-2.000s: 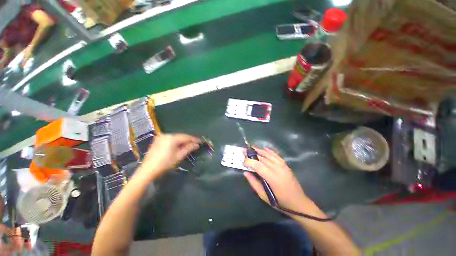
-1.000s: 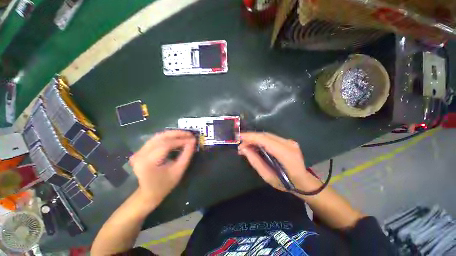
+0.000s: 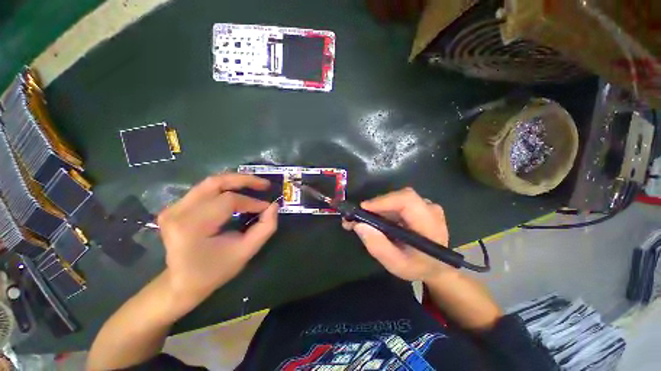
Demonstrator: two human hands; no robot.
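A white and red phone circuit board [image 3: 341,190] lies in front of me. My left hand [image 3: 217,228] holds a dark LCD screen module [image 3: 274,184] over the board's left part, fingers at its left and lower edges. Its orange-gold flex tail [image 3: 290,191] lies on the board's middle. A thin strand by my left fingertips is too fine to identify. My right hand [image 3: 402,232] grips the black soldering iron [image 3: 406,236], its thin metal tip pointing left at the tail; exact contact is unclear. Another board [image 3: 272,58] lies above, and a loose LCD module [image 3: 148,144] lies upper left.
Leaning LCD stacks [image 3: 32,138] stand at the left, with dark flat pieces [image 3: 119,235] beside them. A tan cup of silvery bits [image 3: 536,148] stands right, before the soldering station [image 3: 630,152]. A carton [image 3: 572,36] and black spiral grille [image 3: 485,45] are upper right. Silvery specks dot the mat.
The view has moved closer to the boards. My right hand has brought the iron from beside the board to a level pose, tip over the tail. The module now lies across the board's left part.
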